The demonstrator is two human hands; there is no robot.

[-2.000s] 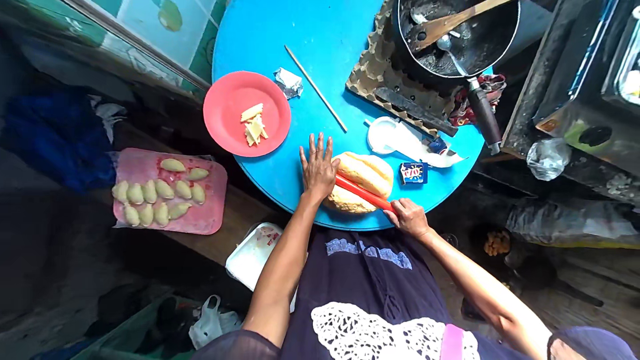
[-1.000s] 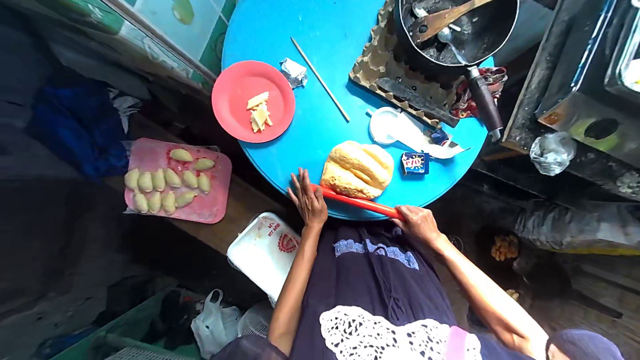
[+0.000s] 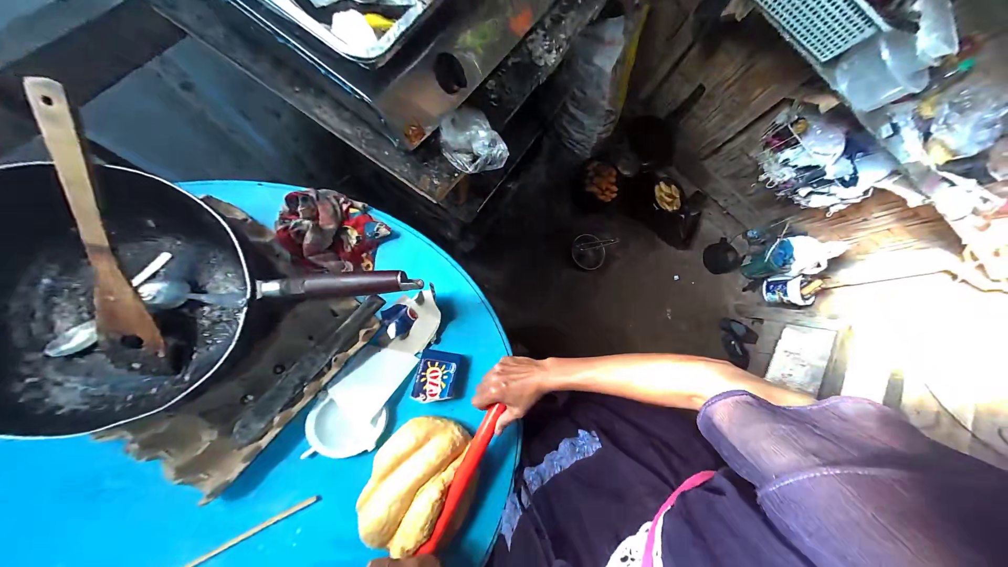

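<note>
A red rod (image 3: 461,484) lies along the near side of a yellowish lump of dough (image 3: 409,484) on the blue round table (image 3: 79,504). My right hand (image 3: 512,390) is closed around one end of the rod, by the table's edge. Of my left hand (image 3: 405,561) only a small part shows at the bottom edge, at the rod's other end; its fingers are cut off from view. A small blue box (image 3: 435,375) and a white plastic scoop or lidded dish (image 3: 346,425) lie near the dough.
A black frying pan (image 3: 244,315) holding a wooden spatula (image 3: 102,260) and a spoon stands on a cardboard egg tray (image 3: 181,449). A crumpled cloth (image 3: 327,228) lies beside the pan handle. A thin stick (image 3: 252,531) is on the table. Beyond stands a stove (image 3: 425,87).
The view has swung far to the right. Two seconds ago the rod lay pressed across the middle of the dough; one second ago it was at the dough's near edge.
</note>
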